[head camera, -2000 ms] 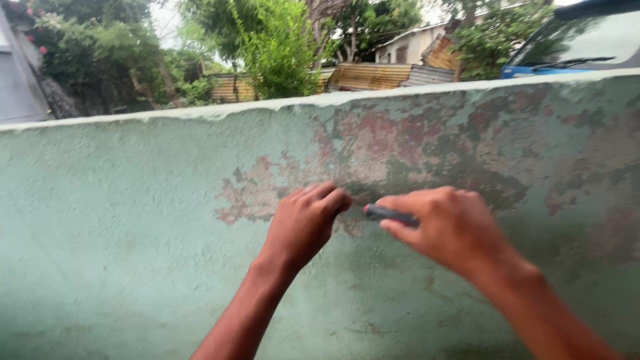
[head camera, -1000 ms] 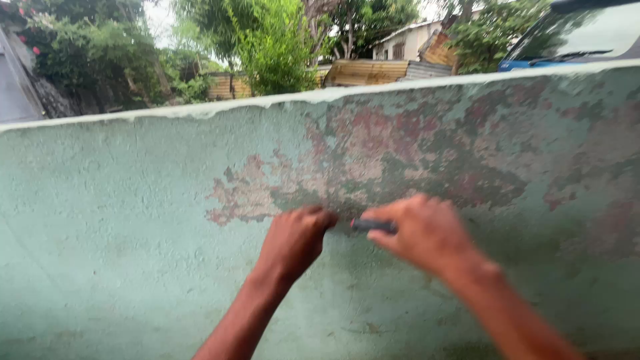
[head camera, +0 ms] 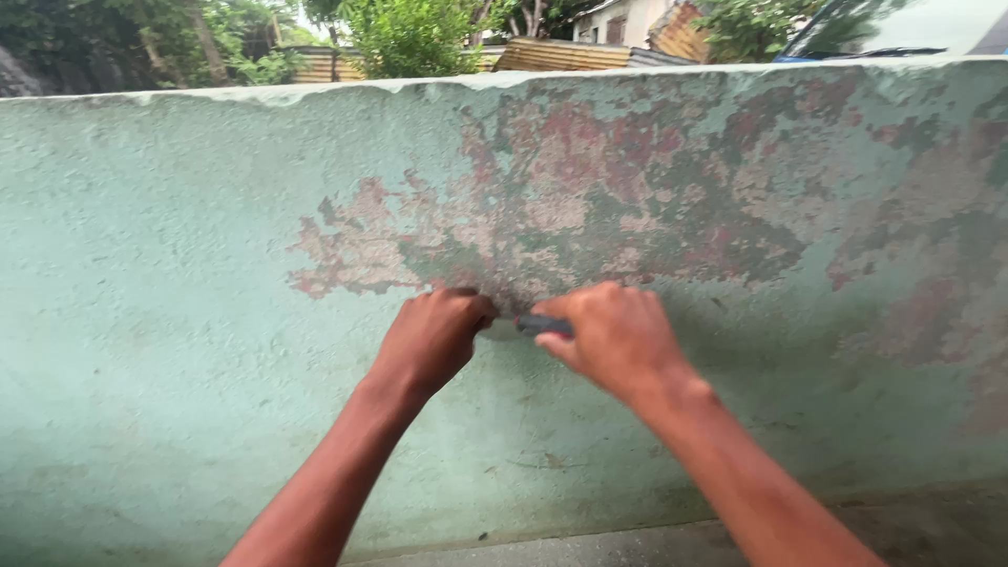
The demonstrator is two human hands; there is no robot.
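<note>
A low wall with peeling green paint [head camera: 197,276] fills the head view, and a large patch of pinkish and grey undercoat [head camera: 583,181] shows in it. My right hand [head camera: 618,335] is closed around the dark handle of a hand tool [head camera: 543,326], whose end points left. Close to the tool's left end is my left hand [head camera: 435,335], its fingers curled in front of the wall at the patch's lower edge. Whether the left fingers grip the tool's far end cannot be seen; that end is thin and blurred.
The wall's whitish top edge [head camera: 315,88] runs across the view. Behind it stand bushes [head camera: 409,39], rusty corrugated sheets [head camera: 559,55] and a vehicle's windshield [head camera: 906,27] at the right. A concrete floor [head camera: 630,547] meets the wall's foot.
Both hands have moved down along the wall, from over the patch to its lower edge. The tool has stayed in my right hand. The view has tilted down somewhat.
</note>
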